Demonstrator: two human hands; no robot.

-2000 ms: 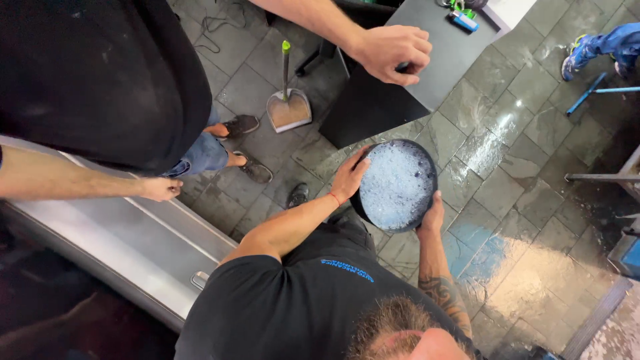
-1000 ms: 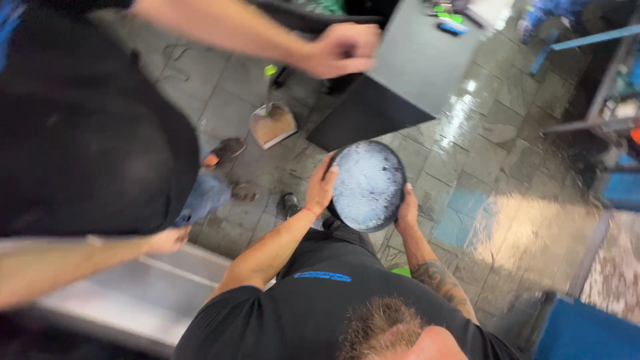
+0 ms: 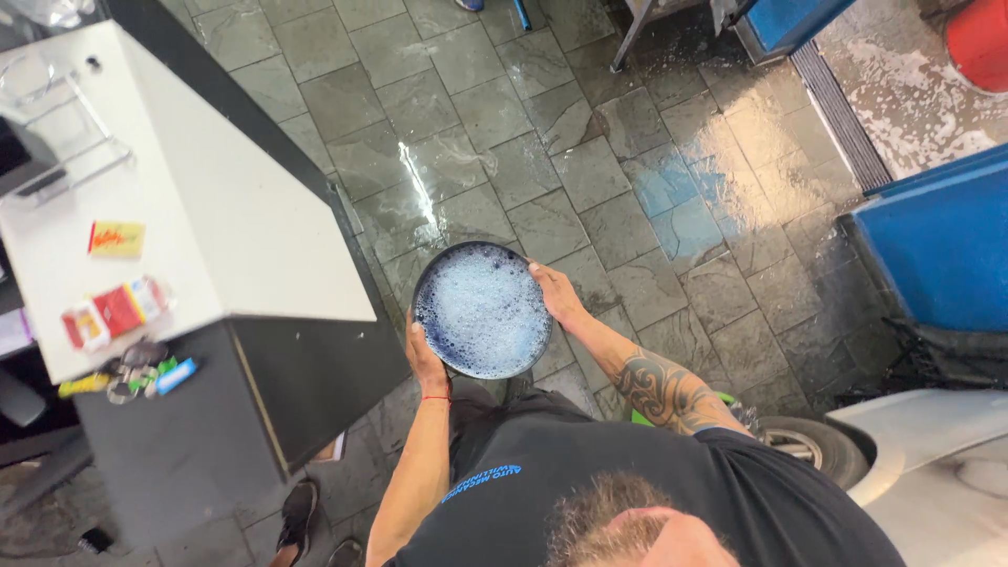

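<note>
A round black basin (image 3: pixel 421 276) with foamy, soapy liquid (image 3: pixel 484 311) is held level in front of my body. My left hand (image 3: pixel 427 361) grips its lower left side, with a thin red cord on the wrist. Against the upper right rim rests my right hand (image 3: pixel 557 296), thumb over the edge; that forearm is tattooed. The undersides of both hands' grips are hidden by the basin.
At left stands a white-and-black counter (image 3: pixel 260 236) with keys (image 3: pixel 142 368) and packets. Wet stone tiles (image 3: pixel 504 157) lie ahead. Blue panels (image 3: pixel 945 244), a floor grate (image 3: pixel 843 114) and a red container (image 3: pixel 980 47) are at right. A car wheel (image 3: pixel 815 453) is lower right; another person's shoe (image 3: pixel 299 516) is lower left.
The view has swung right, bringing the counter to the left side. The other person's arms and torso are out of view. Both hands still hold the basin.
</note>
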